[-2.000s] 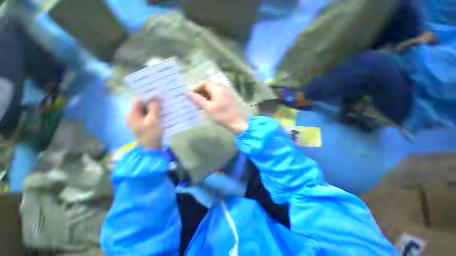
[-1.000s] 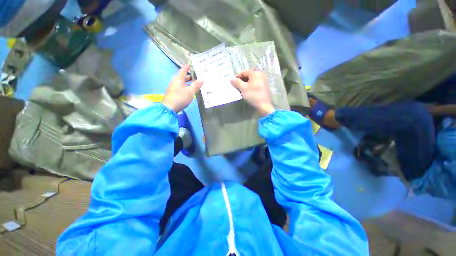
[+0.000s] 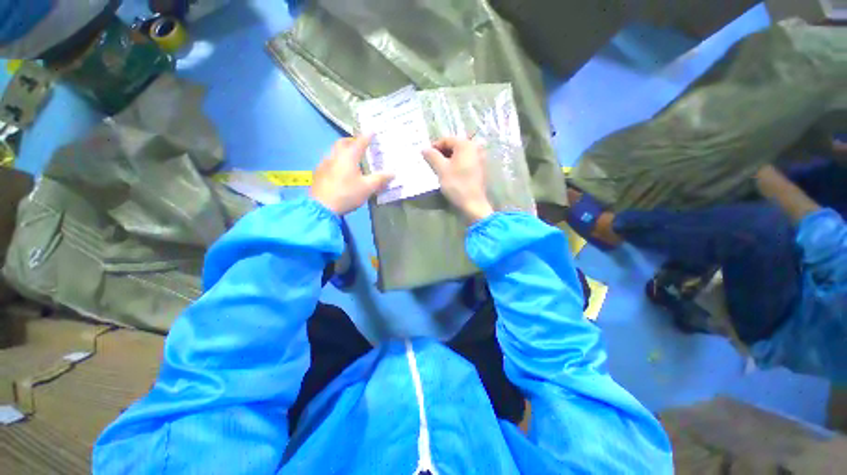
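Note:
A wrapped carton (image 3: 427,237), covered in grey-green sack and glossy with tape at its far right part, lies in front of my knees. A white printed form label (image 3: 399,139) lies on its far left part. My left hand (image 3: 345,176) is at the label's left edge, fingers on it. My right hand (image 3: 460,174) pinches or presses the label's right edge with thumb and forefinger. Whether the label is stuck down cannot be told.
Grey-green sacks lie beyond the parcel (image 3: 409,46) and at the left (image 3: 111,223). Flattened cardboard (image 3: 84,390) is at the lower left. A yellow tape roll (image 3: 167,33) is at the upper left. At the right, a person's leg (image 3: 687,237) and sandal are close by, beside another sack-covered shape (image 3: 687,139).
The label has gone from being held up in both hands to lying against the parcel's top. My left hand has shifted a little over the label's left edge.

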